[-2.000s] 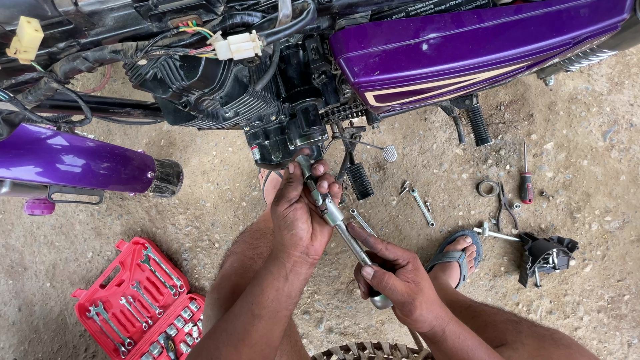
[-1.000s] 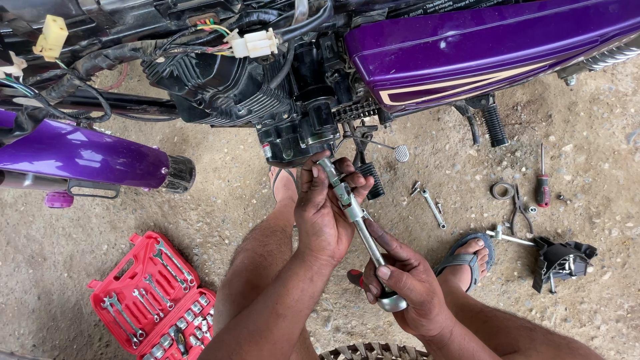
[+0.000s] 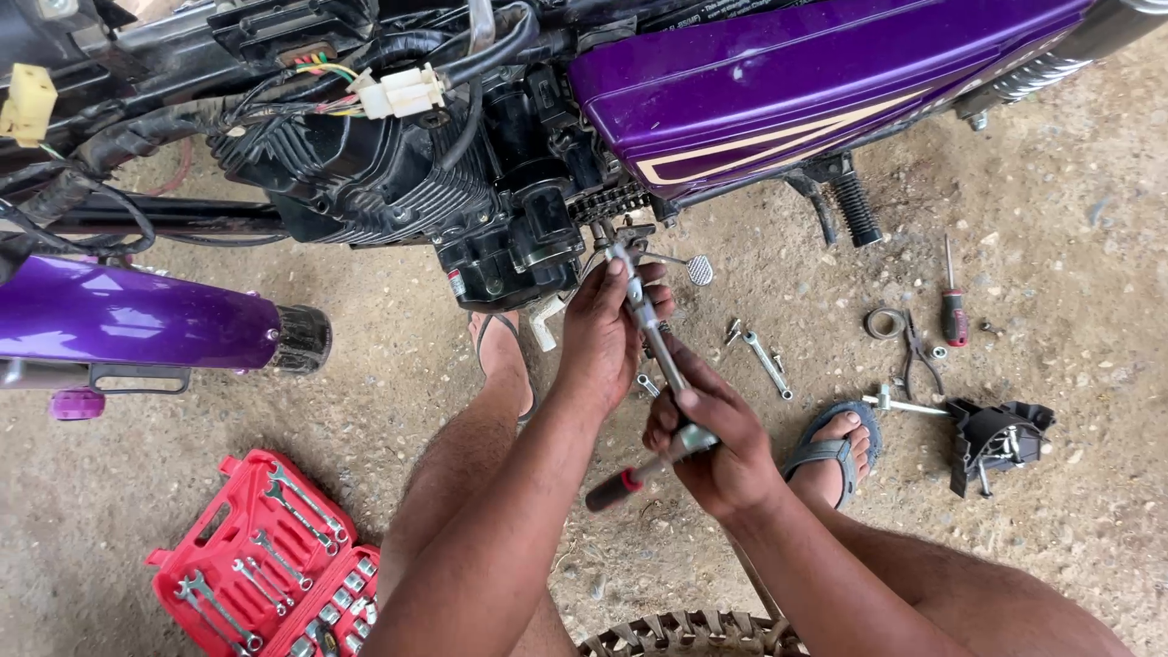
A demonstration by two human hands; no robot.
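My left hand [image 3: 602,338] grips the upper part of a ratchet wrench with an extension bar [image 3: 655,339], near its socket end. My right hand [image 3: 716,424] is closed around the ratchet's head, and a red and black handle [image 3: 613,491] juts out to its left. The tool's tip reaches up beside the motorcycle's drive chain [image 3: 610,203], just right of the black engine cover [image 3: 506,260]; whether it touches anything there I cannot tell. The finned engine cylinder [image 3: 392,173] and the purple side panel [image 3: 803,91] are above my hands.
A red tool case [image 3: 228,538] with wrenches and sockets lies open at lower left. On the dirt to the right are a combination wrench [image 3: 768,365], pliers [image 3: 915,351], a tape roll [image 3: 883,323], a screwdriver [image 3: 954,315] and a black plastic part [image 3: 999,443]. My sandalled feet flank the work.
The tool's upper end has moved from below the engine cover to the right, beside the chain. Both hands still hold the tool. The red and black handle now juts out further.
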